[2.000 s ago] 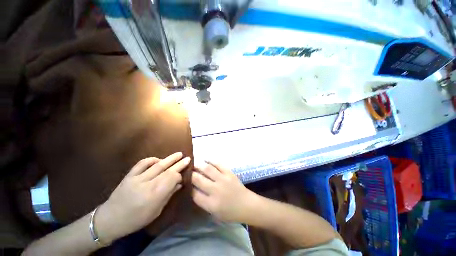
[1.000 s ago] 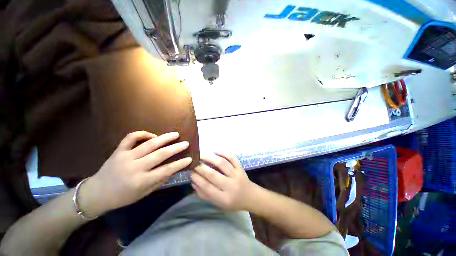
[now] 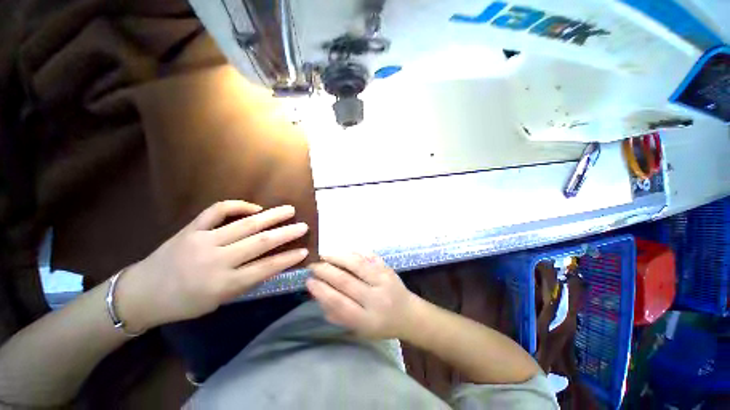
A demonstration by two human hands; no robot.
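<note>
The brown fabric point(image 3: 232, 152) lies on the white machine bed, its straight right edge running from the lit needle area to the table's front edge. My left hand point(image 3: 216, 256) lies flat on the cloth with fingers slightly spread, a bracelet on its wrist. My right hand point(image 3: 360, 296) is at the cloth's lower right corner, fingers bent; whether it pinches the corner is hard to tell. The presser foot and needle area point(image 3: 292, 92) is in the bright lamp spot at the cloth's upper right edge.
The white sewing machine point(image 3: 448, 88) spans the top. Metal snips point(image 3: 582, 170) and orange-red-handled scissors point(image 3: 643, 156) lie at the table's right. A ruled strip point(image 3: 480, 239) edges the front. A blue crate point(image 3: 604, 320) and a red container point(image 3: 655, 282) stand below the table, right.
The cloth has moved up toward the machine, and its lower edge is now near the table's front. Both hands stay close to its lower right corner. The camera view has shifted.
</note>
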